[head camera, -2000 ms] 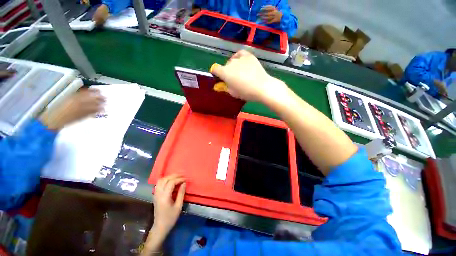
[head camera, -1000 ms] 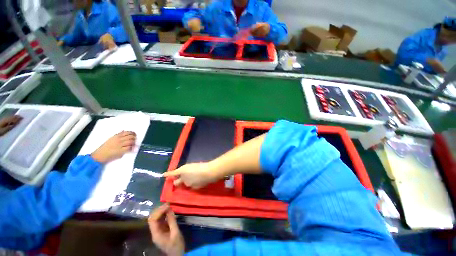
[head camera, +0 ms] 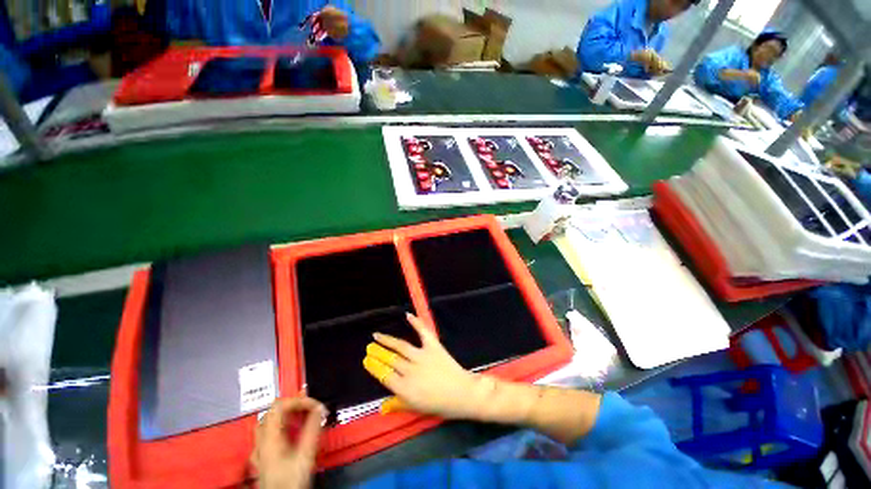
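Observation:
A red foam tray [head camera: 401, 239] lies in front of me. Its left recess holds a grey-backed tablet [head camera: 212, 334] with a white barcode label [head camera: 257, 384]. The middle tablet [head camera: 351, 287] and right tablet [head camera: 463, 272] show glossy black screens. My right hand [head camera: 420, 377], with yellow finger cots, rests on the lower part of the middle tablet, fingers spread, thumb by its near edge. A bright strip shows along that edge. My left hand [head camera: 286, 444] is at the tray's front side, fingers curled near the middle tablet's corner; whether it pinches anything is unclear.
A white foam tray [head camera: 390, 158] with printed inserts lies on the green belt [head camera: 239, 181]. A small bottle [head camera: 554, 210] and a cream board [head camera: 649, 306] are right of my tray. Stacked trays [head camera: 702, 220] stand farther right. People in blue sit across the belt.
The view has swung right. My right hand has moved from the left recess to the middle tablet. The tablet held upright earlier now lies back-up in the left recess.

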